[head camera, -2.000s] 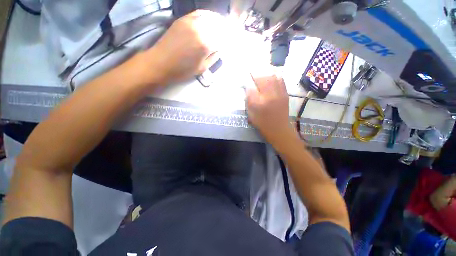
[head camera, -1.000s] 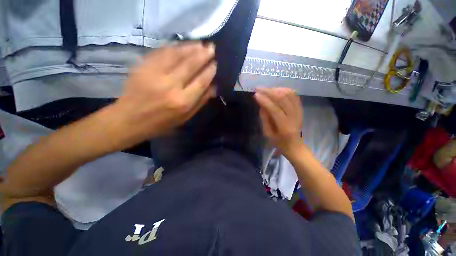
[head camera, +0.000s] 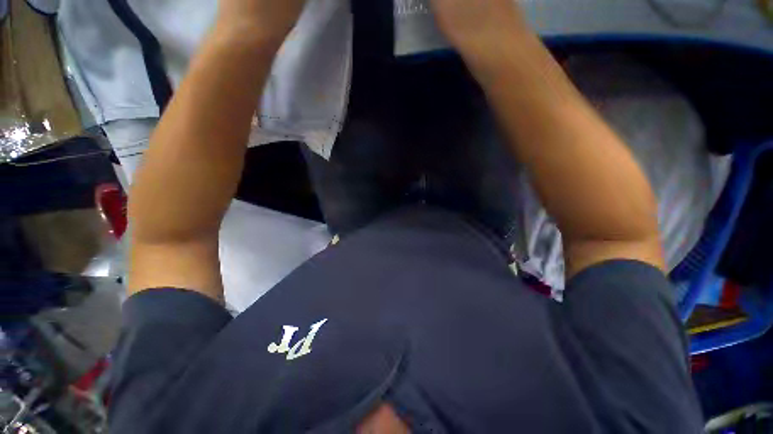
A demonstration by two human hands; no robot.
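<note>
My left hand is at the top edge of the picture; its fingers are cut off. My right hand is also at the top edge, with its fingers out of the picture. The light grey garment panel hangs over the table's front, below and beside my left hand. A black panel runs down between my hands beside the grey cloth. A dark strip crosses the grey cloth left of my left forearm. What either hand touches is hidden.
The table edge spans the upper right. Light grey cloth lies low beside my lap, on the left. More grey cloth hangs right of my right forearm. A blue plastic crate stands at the far right.
The view has tilted down, so the phone, scissors and most of the table are out of the picture. Both hands now sit at the top edge, with forearms reaching forward.
</note>
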